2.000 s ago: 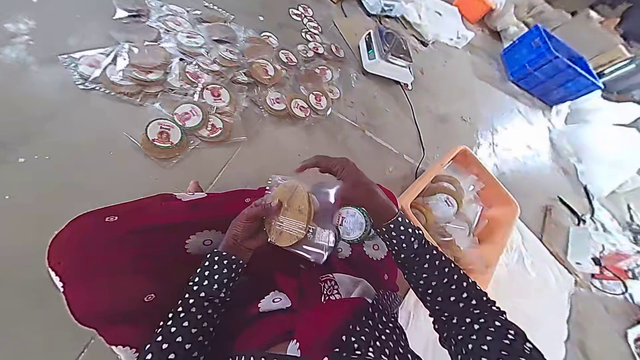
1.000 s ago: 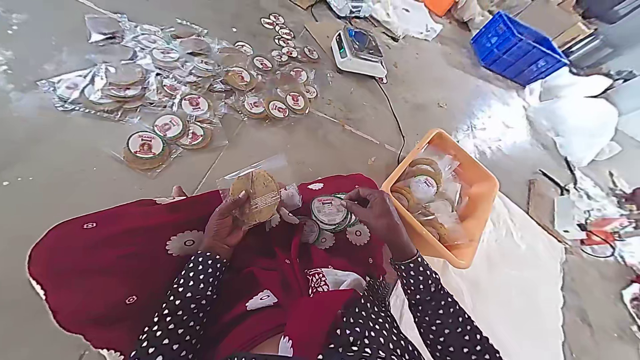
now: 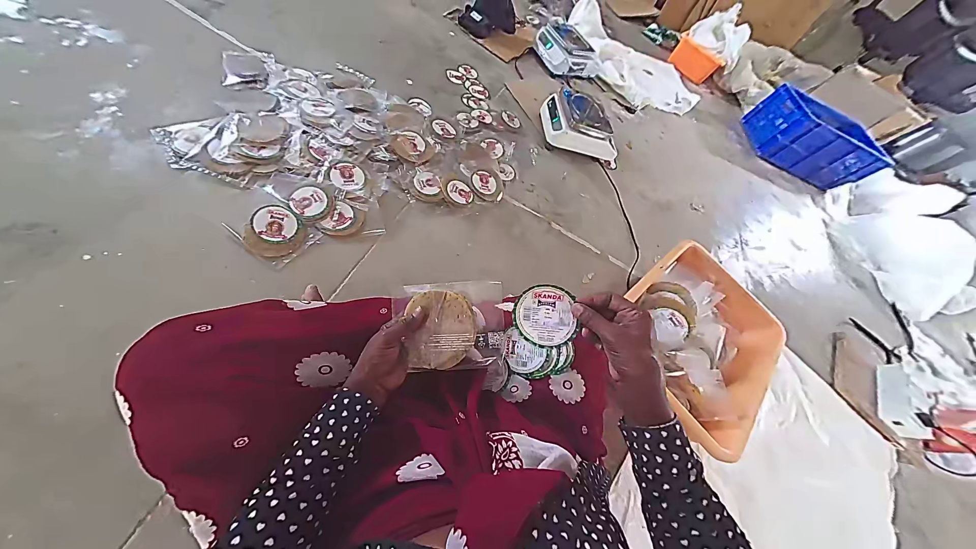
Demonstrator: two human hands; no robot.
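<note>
My left hand [image 3: 385,354] holds a clear plastic packet [image 3: 444,328] of round, flat tan discs by its left side, above the maroon cloth on my lap. Between the thumb and fingers of my right hand [image 3: 621,339] is a round printed label [image 3: 545,315] with a green scalloped edge, held by its right edge. Several similar round labels [image 3: 528,357] lie overlapping on the lap just below it. The held label is to the right of the packet, apart from the packet's discs.
Many packets with round labels [image 3: 276,225] are spread on the floor ahead. An orange plastic crate [image 3: 751,381] with more packets stands at my right, on white sheeting [image 3: 831,435]. Farther off are a weighing scale [image 3: 578,126], its cable, and a blue crate [image 3: 812,137].
My right hand, at the labels on the lap one second ago, now holds one label up beside the packet. My left hand still holds the packet.
</note>
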